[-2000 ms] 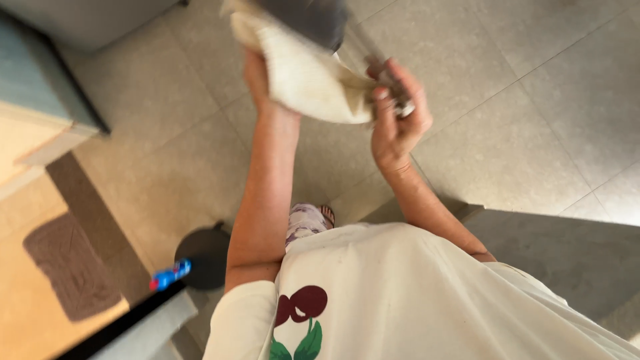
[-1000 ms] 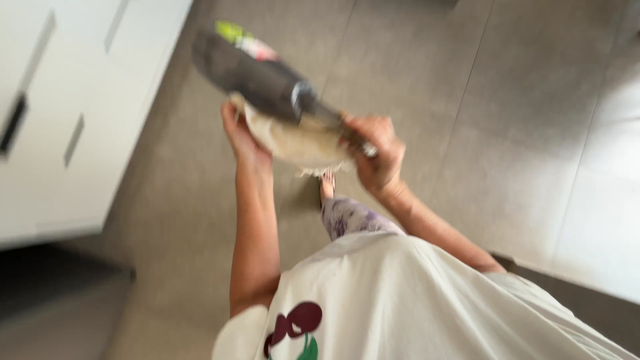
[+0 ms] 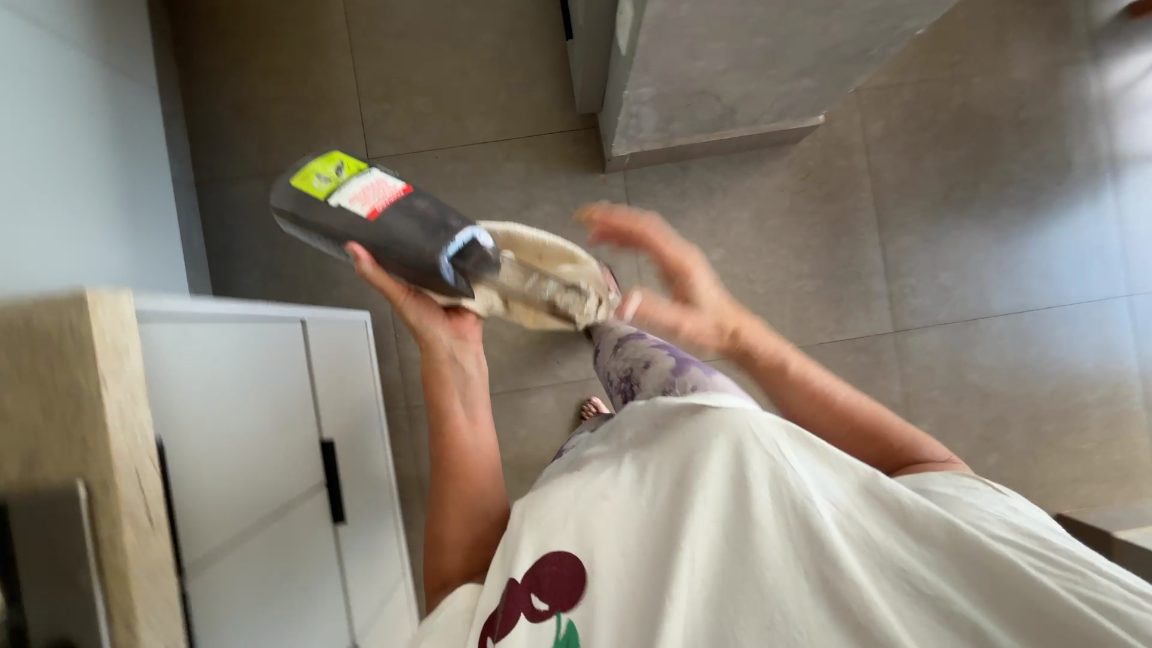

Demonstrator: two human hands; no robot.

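Observation:
My left hand supports a dark bottle-shaped container from below, its thumb along the container's side. The container lies tilted, with a yellow-green and white label bearing writing near its base, and its narrow clear neck points right. Beneath the neck is a cream cloth-like item, partly covered by the container; its exact kind is unclear. My right hand is blurred, just right of the neck end, with fingers apart and nothing in it.
White drawers with black handles and a wood-edged countertop stand at the lower left. A grey block-like structure rises at the top. Grey tiles cover the floor. My bare foot shows below the cloth-like item.
My right hand has let go of the neck end and moved off to its right. My left hand still supports the container and the cream item. The view has shifted strongly to other furniture.

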